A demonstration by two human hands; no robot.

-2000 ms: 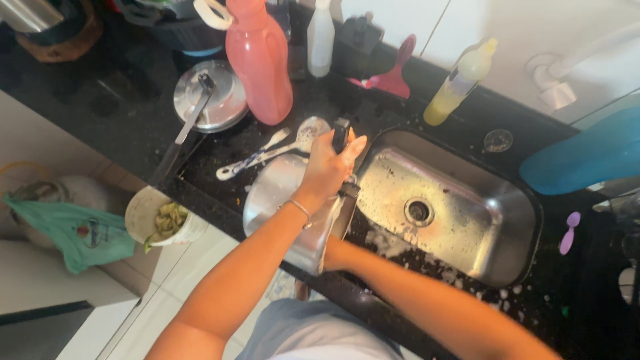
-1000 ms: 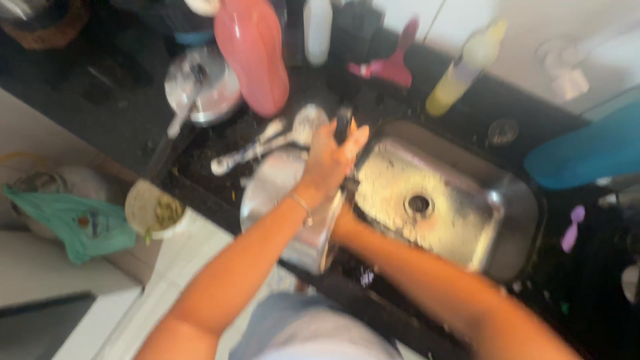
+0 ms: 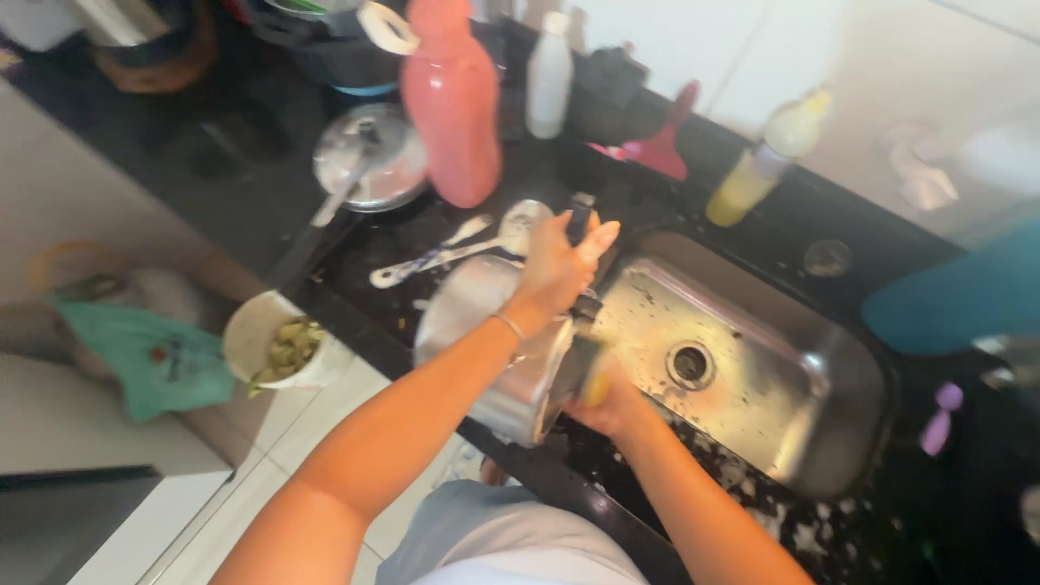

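A metal cooking pot point(image 3: 479, 309) lies tipped on its side on the black counter, left of the steel sink point(image 3: 731, 366), its opening toward the sink. My left hand point(image 3: 561, 260) grips the pot's black handle point(image 3: 579, 219) at the top. My right hand point(image 3: 609, 398), blurred, is at the pot's opening with a yellow and dark green sponge point(image 3: 597, 386) in it. A slotted spoon point(image 3: 526, 223) and another utensil lie behind the pot. Soap suds and food bits spot the counter and sink.
A pink bottle point(image 3: 455, 114) and a metal lid point(image 3: 378, 162) stand at the back left. Behind are a white bottle point(image 3: 550, 81), a pink scraper point(image 3: 662, 150) and a yellow soap bottle point(image 3: 751, 179). A tub of scraps point(image 3: 244, 337) hangs by the counter edge; a blue object point(image 3: 951, 292) is at right.
My right hand, mostly hidden inside or behind the pot before, now shows at its opening with the sponge. My left hand remains on the handle.
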